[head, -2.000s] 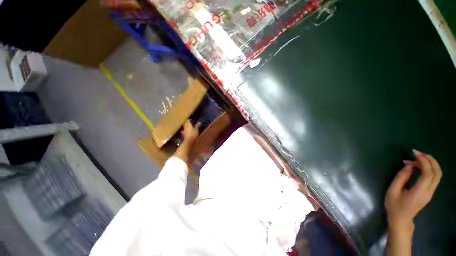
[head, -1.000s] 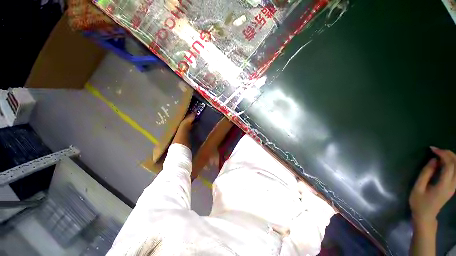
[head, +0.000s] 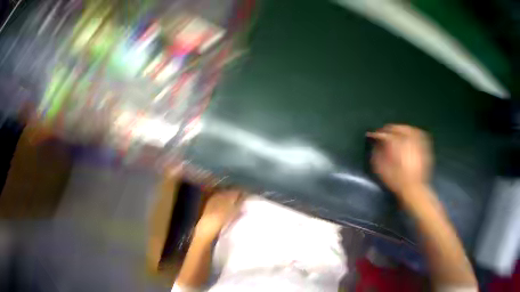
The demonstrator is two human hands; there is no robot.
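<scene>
The frame is strongly blurred. My left hand [head: 221, 211] is at the bench's front edge, beside the open brown carton [head: 163, 222] at the lower left; whether it holds anything cannot be made out. My right hand [head: 401, 155] is over the dark green mat-covered bench [head: 308, 74], with its fingers curled; no held thing can be made out. The dark inside of the carton shows, but its contents are unclear.
The plastic-covered printed sheet [head: 142, 68] lies on the bench's left part, smeared by blur. A long white box [head: 504, 225] is at the right edge. A pale rail [head: 427, 37] runs along the bench's far side, with green beyond it. Another brown cardboard piece [head: 34, 171] is at the far left.
The view has swung up and to the right. My left hand has come out of the carton to the bench edge. My right hand's fingers look more curled, and the white box has come into view.
</scene>
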